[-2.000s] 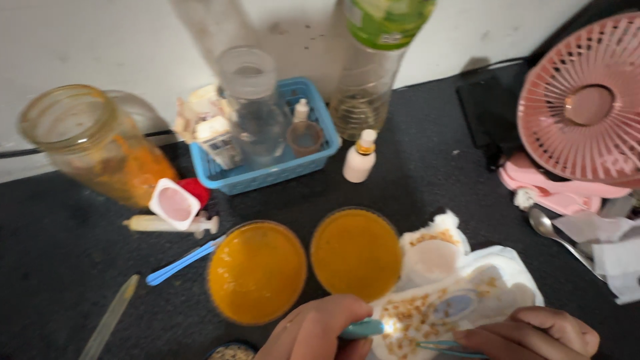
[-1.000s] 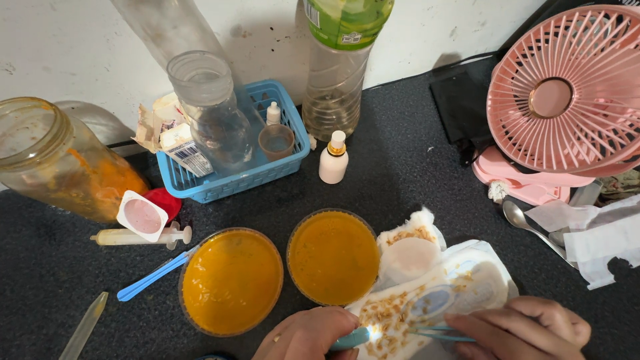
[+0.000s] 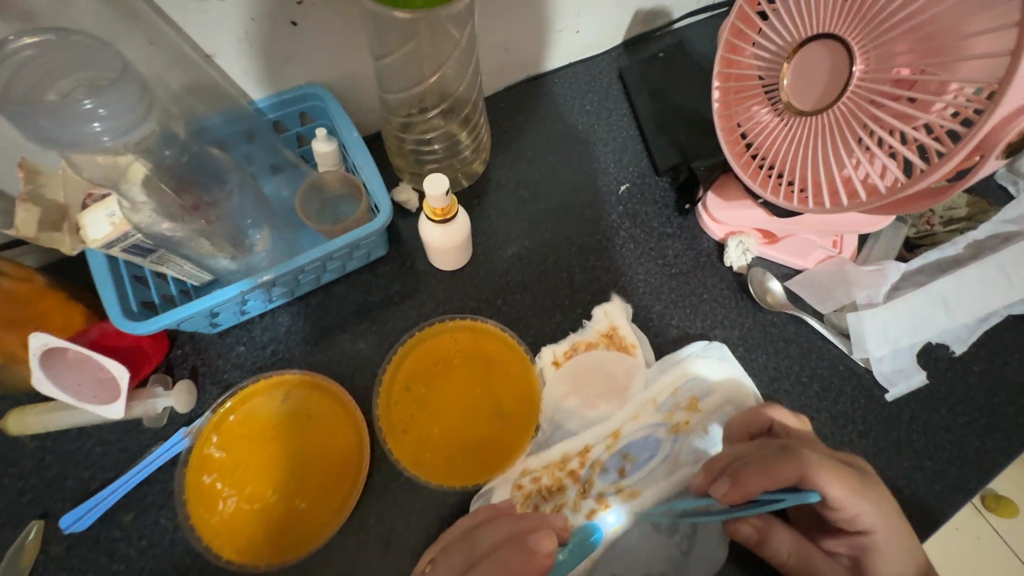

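Note:
In my left hand (image 3: 496, 544), at the bottom centre, is a small teal tool (image 3: 578, 547) with a lit white tip. My right hand (image 3: 800, 488) grips blue tweezers (image 3: 740, 506), their tips pointing left over a white absorbent pad (image 3: 712, 384). Many small brown, grain-like pieces (image 3: 552, 484) lie on the pad, around a translucent oval (image 3: 632, 460). Behind it is a second piece of white padding (image 3: 600, 344) with a round pale disc (image 3: 596, 382). Two round dishes of orange contents, one nearer (image 3: 276, 472) and one beside the pad (image 3: 458, 402), stand to the left.
A blue plastic basket (image 3: 292, 300) holds bottles and a small cup. A pink dropper-like bottle (image 3: 446, 240), a large clear bottle (image 3: 432, 96), a syringe (image 3: 88, 412), a blue-handled tool (image 3: 132, 484), a spoon (image 3: 800, 312), torn white paper (image 3: 944, 296) and a pink fan (image 3: 864, 152) surround the work.
The view has moved closer and shifted. Both hands stay at the pad with the lit tool and the tweezers.

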